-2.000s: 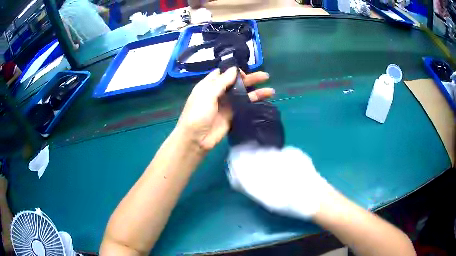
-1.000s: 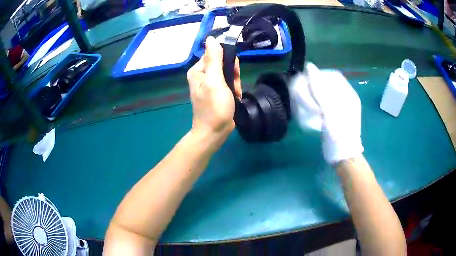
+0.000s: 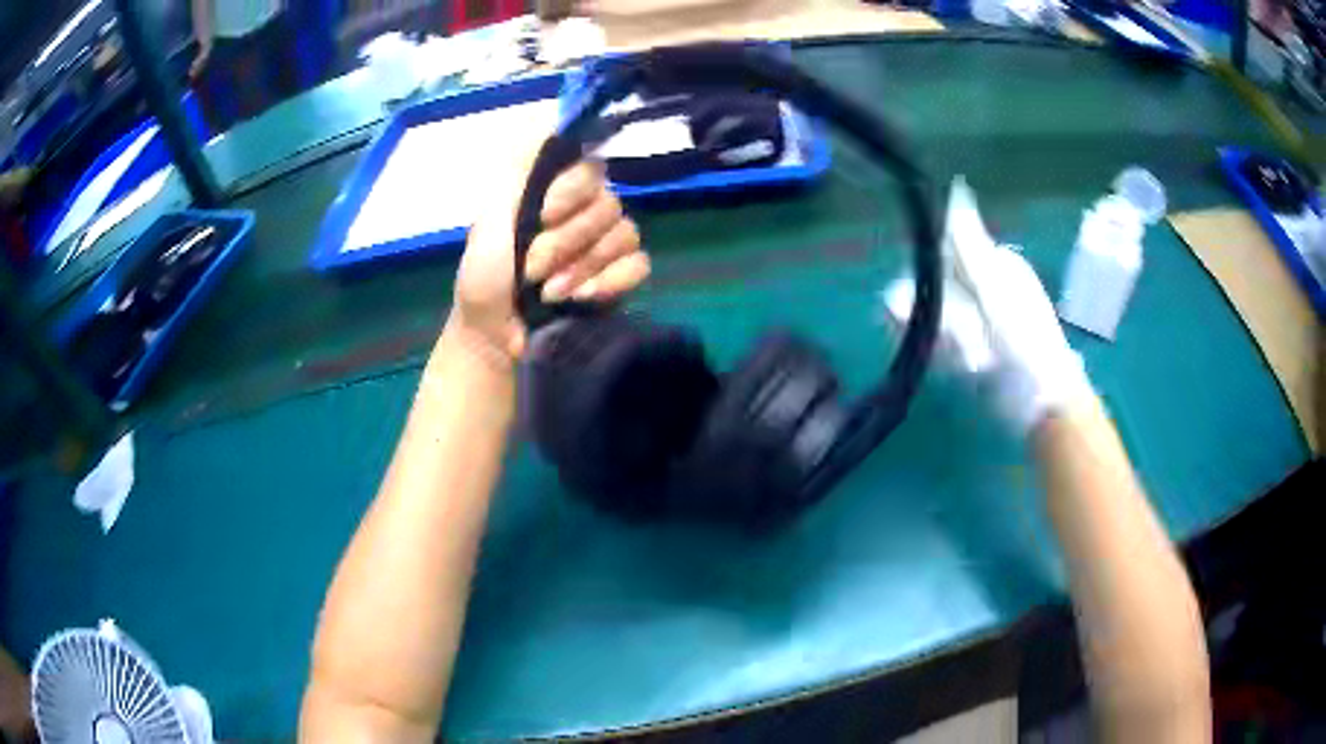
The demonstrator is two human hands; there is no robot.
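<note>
Black over-ear headphones (image 3: 734,66) are held up above the green bench, blurred, with the headband arched at the top and both ear cups hanging low in the middle. My left hand (image 3: 560,255), bare, is closed around the left side of the headband above one cup. My right hand (image 3: 996,313), in a white glove, is at the right side of the headband. It is blurred, and whether it touches the band is unclear. A white bit at its fingertips may be a cloth or part of the glove.
A blue tray (image 3: 332,244) with a white liner lies at the back left. Beside it, another blue tray (image 3: 727,180) holds black headphones. An open white bottle (image 3: 1102,272) stands at right by a brown cardboard sheet (image 3: 1229,262). A white scrap (image 3: 106,480) and fan (image 3: 99,695) are at left.
The headphones have turned, so the full headband arch now shows with both cups below. My left hand has moved left and slightly down; my right hand is slightly lower, at the band's right side.
</note>
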